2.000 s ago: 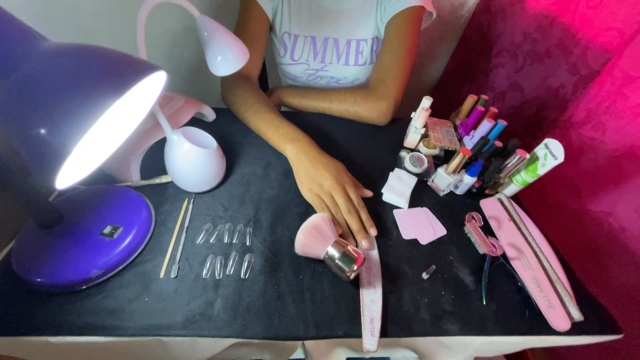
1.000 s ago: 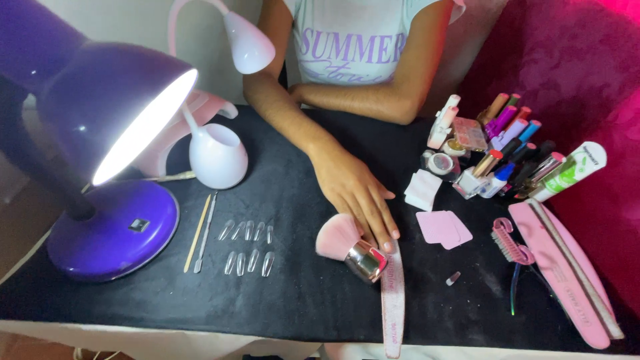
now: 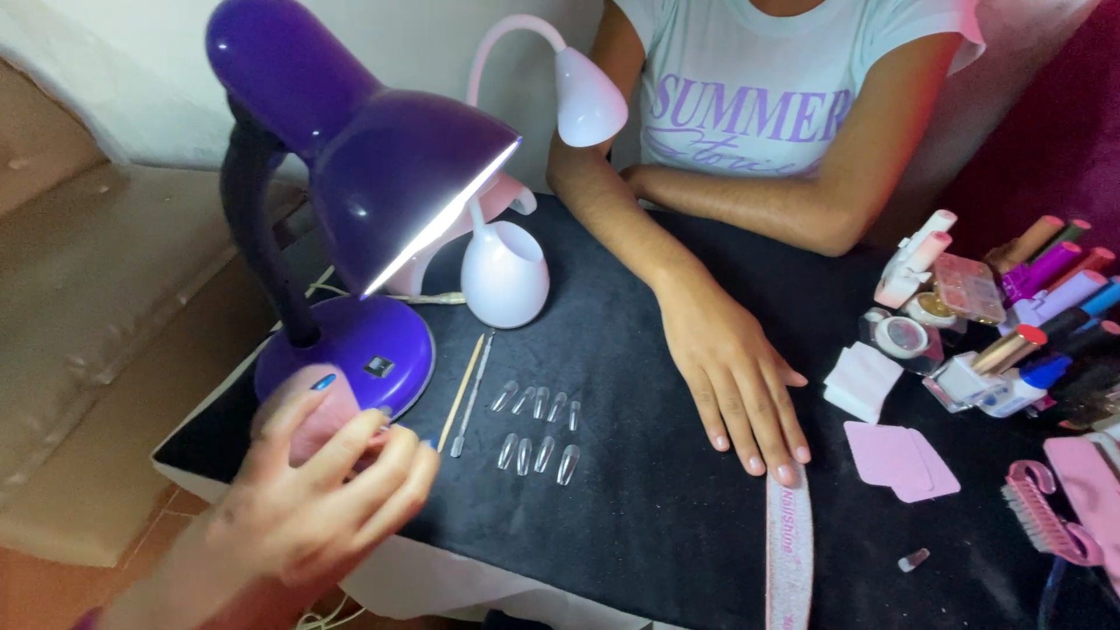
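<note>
My left hand (image 3: 337, 490), with blue nails, reaches in from the lower left, fingers curled around a fluffy pink brush (image 3: 325, 424); its handle is mostly hidden. The brush is over the front of the purple lamp base (image 3: 411, 350). Right of it lie a wooden stick (image 3: 462, 394), a metal tool (image 3: 473, 394) and two rows of clear nail tips (image 3: 542, 404). The other person's hand (image 3: 731, 376) rests palm down, fingertips at the end of a nail file (image 3: 789, 551). My right hand is not in view.
A white flexible-neck lamp (image 3: 506, 276) stands behind the purple one. At the right are white pads (image 3: 862, 382), pink pads (image 3: 901, 459), several polish bottles (image 3: 962, 381), a pink nail brush (image 3: 1046, 516) and a loose nail tip (image 3: 913, 560).
My left hand has come into view holding the pink brush, which lay beside the other person's fingertips and is now at the purple lamp's base. The view has turned left.
</note>
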